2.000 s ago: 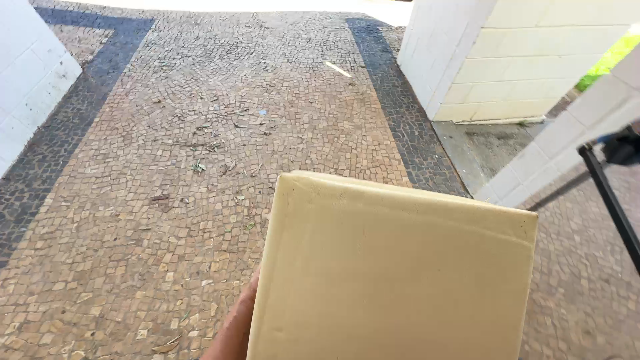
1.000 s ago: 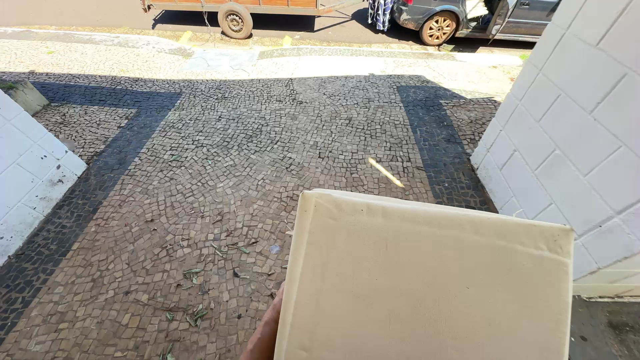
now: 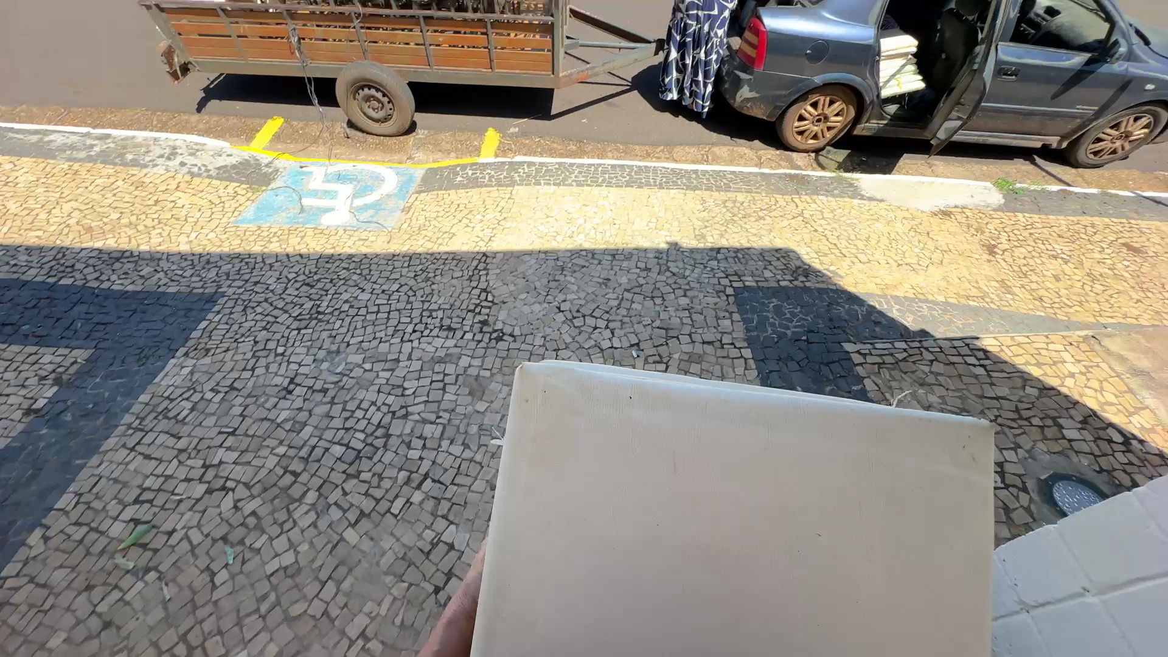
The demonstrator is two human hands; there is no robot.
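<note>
A pale cream, flat-topped rectangular object point(image 3: 739, 520), perhaps a box or a stack of panels, fills the lower middle and right of the view. Its far edge shows a thin second layer and a loose thread at the left side. My left hand point(image 3: 458, 610) grips its left side near the bottom edge of the view; the fingertips are hidden by the object. My right hand is not seen.
Stone mosaic paving point(image 3: 319, 438) surrounds the object. A white block wall point(image 3: 1095, 584) stands at lower right. Beyond the kerb are a wooden-sided trailer point(image 3: 365, 41), a person in a patterned garment point(image 3: 695, 55) and a dark car point(image 3: 821, 55) with an open door holding pale stacked items point(image 3: 898, 68).
The view has moved forward from between white walls toward the street, where the trailer and car now show more fully. The cream object stays in my left hand.
</note>
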